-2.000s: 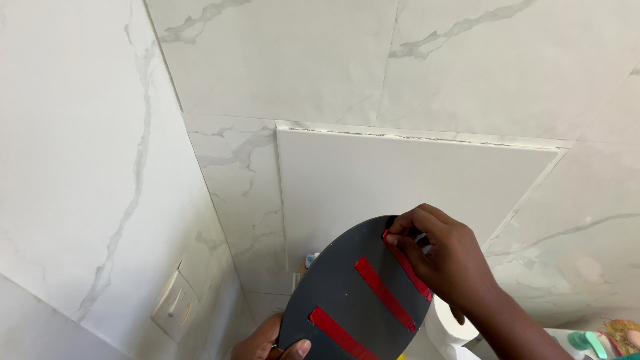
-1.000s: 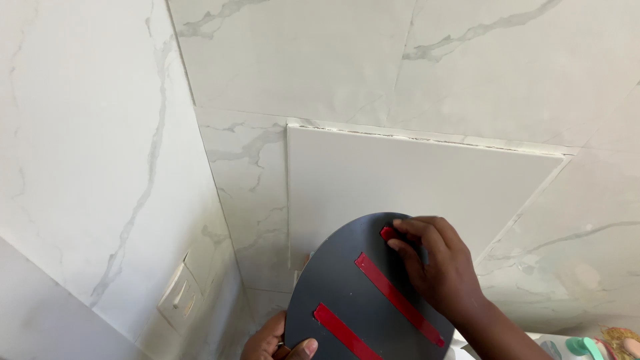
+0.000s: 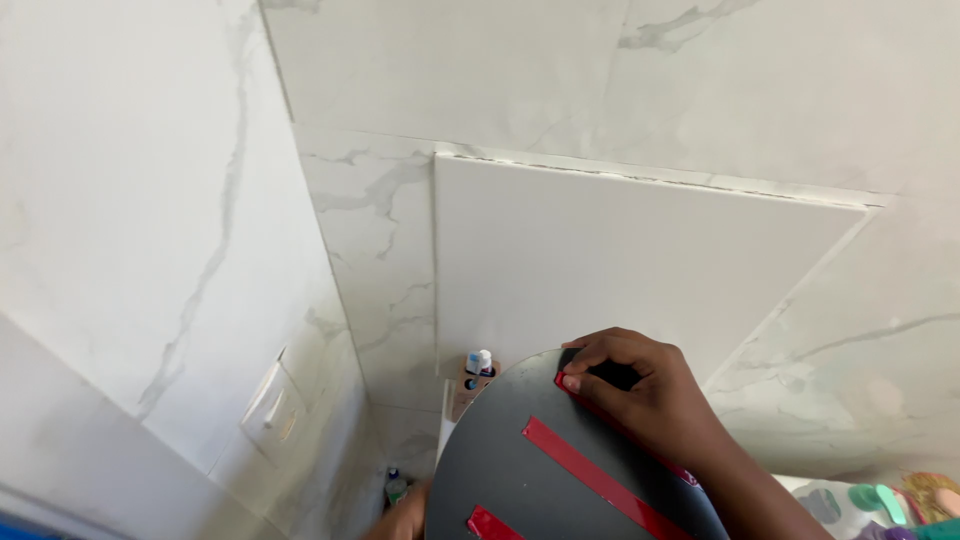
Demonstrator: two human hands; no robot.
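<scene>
A dark grey round-edged panel (image 3: 487, 450) is held at the bottom centre, with several red tape strips (image 3: 592, 472) across its face. My left hand (image 3: 405, 517) grips the panel's lower left edge, mostly hidden behind it and cut off by the frame. At the panel's upper right, my right hand (image 3: 630, 382) pinches the top end of a red strip between thumb and finger. That hand and forearm cover part of the strip.
A white rectangular panel (image 3: 600, 247) is set in the marbled tile wall. Beyond the dark panel is a toothbrush holder (image 3: 466, 386) with tubes. A wall switch (image 3: 274, 405) is at left, a bottle (image 3: 396, 486) low down, and a bottle with a green pump (image 3: 874, 501) at lower right.
My right hand has closed in on the strip's top end, which showed uncovered beside the fingers one second ago. The toothbrush holder now shows more fully. The left hand keeps its hold on the panel.
</scene>
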